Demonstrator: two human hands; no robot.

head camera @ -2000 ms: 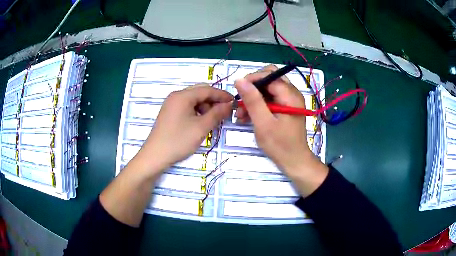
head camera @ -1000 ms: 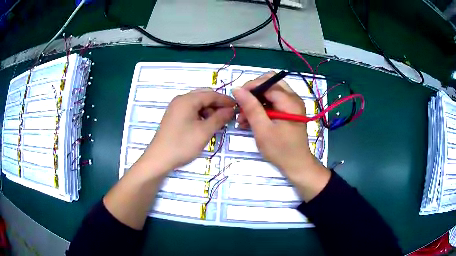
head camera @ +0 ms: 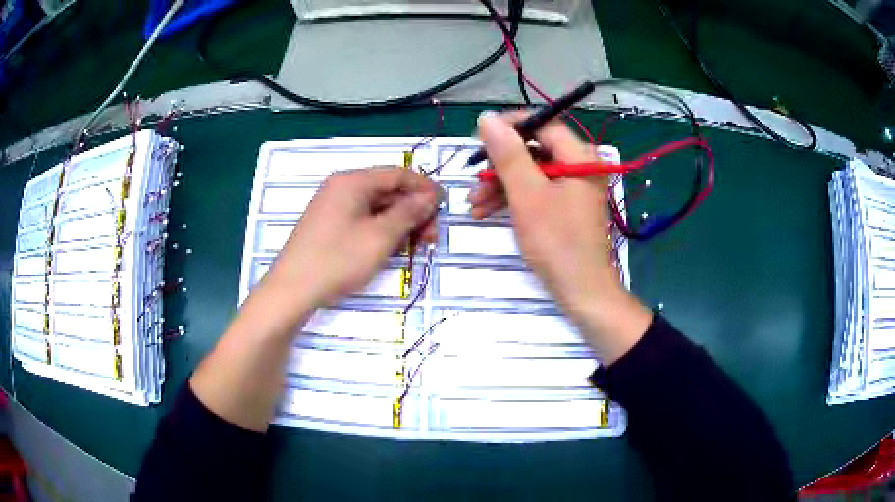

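Note:
My right hand [head camera: 554, 206] holds the black test probe [head camera: 559, 110] and the red test probe [head camera: 589, 170] together, tips pointing left, a little apart from my left hand. My left hand [head camera: 358, 230] has its thumb and fingers pinched over the tray's middle; a small pale spot shows at the fingertips, too blurred to tell if it is a lead connector. The blister tray [head camera: 428, 417] lies beneath both hands with pouch cells [head camera: 515, 410] in two columns. Yellow tape [head camera: 397, 413] and thin lead wires [head camera: 422, 343] show at the cell ends.
Tray stacks stand at the left [head camera: 83, 265] and right [head camera: 868, 284], with connectors hanging from the left one. A black cable [head camera: 393, 101] crosses behind the tray. Probe cables [head camera: 702, 162] loop at the right. A beige-grey box [head camera: 432, 12] stands at the rear.
My right hand has moved up and away from my left fingertips with both probes; earlier the hands met. My left hand has shifted slightly left. The view has shifted a little.

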